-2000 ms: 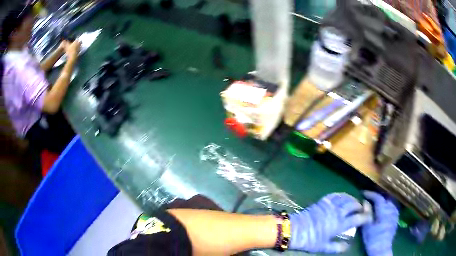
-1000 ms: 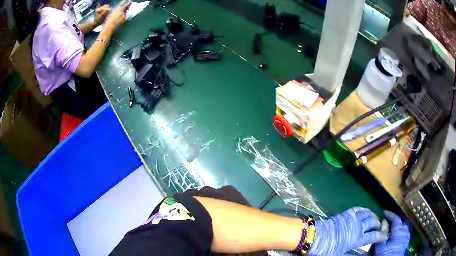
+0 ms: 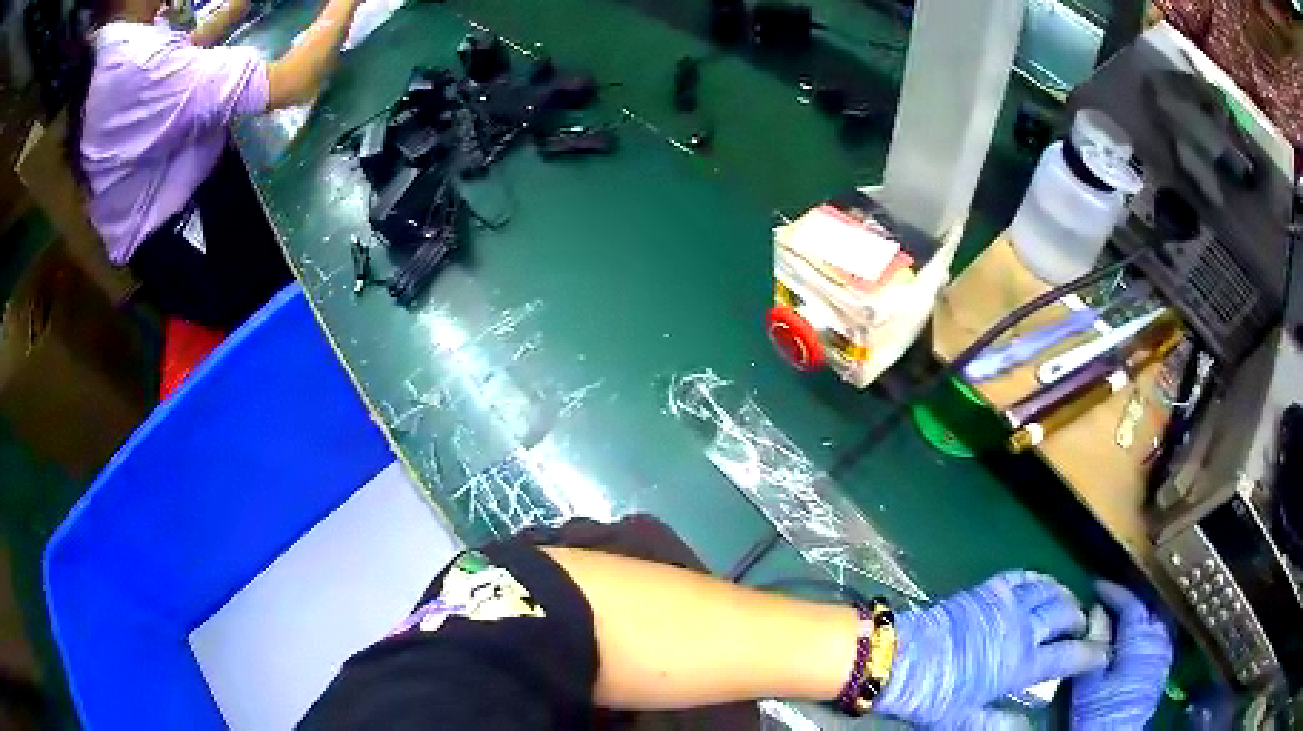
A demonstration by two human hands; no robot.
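Note:
My left hand [image 3: 986,650], in a pale blue-violet glove with a bracelet at the wrist, is at the lower right. Its fingers are curled over a small white block [image 3: 1040,691], of which only an edge shows. My right hand [image 3: 1126,664], gloved the same, is close beside its fingertips and partly cut off by the bottom edge. What the right hand holds, if anything, is hidden. Both hands are just left of the beige meter with button rows [image 3: 1215,600].
A crumpled clear plastic strip [image 3: 800,493] lies left of the hands. A carton with a red round part [image 3: 855,293] stands by a grey post [image 3: 955,114]. Pens [image 3: 1093,386] and a white bottle [image 3: 1072,207] are on the board. Black adapters [image 3: 429,157], a blue bin [image 3: 215,457] and another person are left.
Since one second ago the view has shifted slightly, and the hands keep nearly the same pose. Two seconds ago the view was blurred and the left hand's fingers were more spread.

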